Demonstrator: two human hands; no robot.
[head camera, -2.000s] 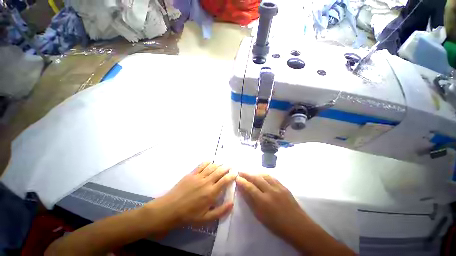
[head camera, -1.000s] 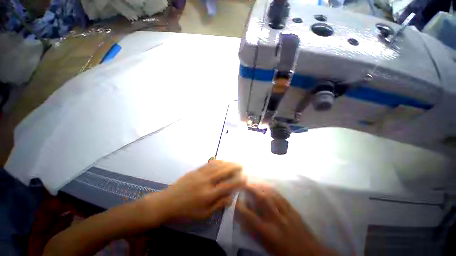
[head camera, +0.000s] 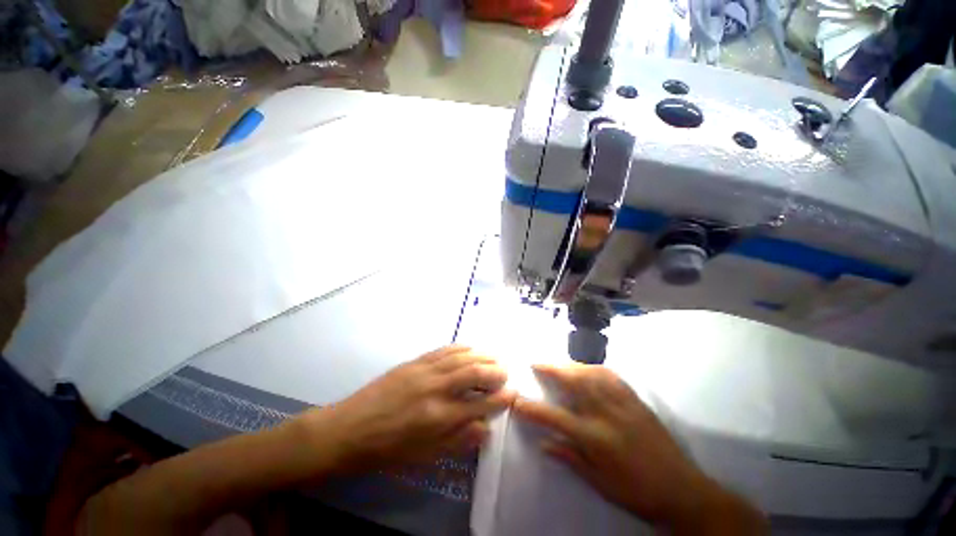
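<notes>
A white shirt panel (head camera: 556, 492) lies on the machine table and hangs towards me, with a narrow folded edge (head camera: 491, 461) along its left side. My left hand (head camera: 430, 403) pinches the folded edge from the left in front of the needle area. My right hand (head camera: 603, 429) is on the panel from the right, its fingertips at the same fold, almost touching my left fingers. The presser foot and needle area (head camera: 535, 298) is just beyond my hands and washed out by glare. The white lockstitch machine (head camera: 713, 199) stands above at the right.
A pile of white panels (head camera: 210, 241) spreads at the left, with a blue mark (head camera: 242, 127) at its far edge. The table-edge ruler (head camera: 215, 403) runs along the front. A grey tension knob (head camera: 683, 260) sticks out from the machine. Cloth bundles (head camera: 278, 26) lie behind.
Over the last second the view has tilted up a little. My right hand, blurred before, now shows clearly with its fingers at the fold. The panel lies flatter beside it.
</notes>
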